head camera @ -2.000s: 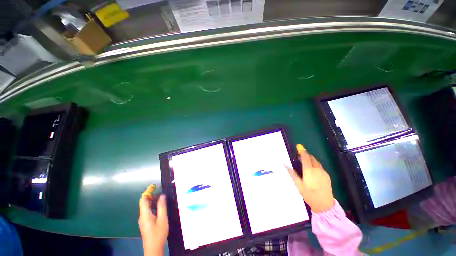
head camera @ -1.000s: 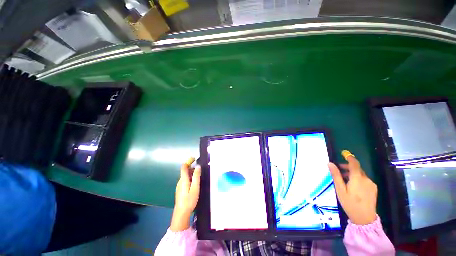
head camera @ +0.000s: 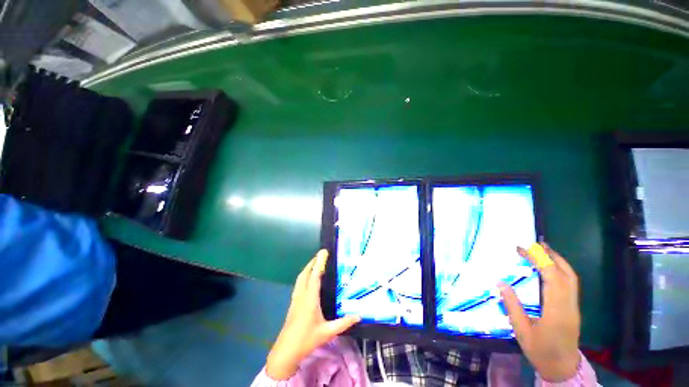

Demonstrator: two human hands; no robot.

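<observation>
A black tray (head camera: 426,227) lies on the green bench mat in front of me with two tablets side by side. The left tablet (head camera: 378,253) and the right tablet (head camera: 470,249) both show blue and white swirling wallpaper. My left hand (head camera: 301,332) grips the tray's lower left corner, thumb over the front rim and fingers along the left side. My right hand (head camera: 555,321) is over the right tablet's right edge, fingers apart, with a yellow finger cot; I cannot tell whether its fingertips touch the screen.
Another tray (head camera: 180,198) with two dark-screened tablets lies at left, beside stacked black trays (head camera: 64,155). A person's blue sleeve (head camera: 53,276) is at lower left. A tray (head camera: 624,204) with greyish-white screens is cut off at right. A metal rail (head camera: 423,21) runs along the back.
The left tablet's white screen with a blue spot has become wallpaper. My left thumb has moved onto the tray's front rim. My right fingers have moved in over the right tablet. The view has shifted.
</observation>
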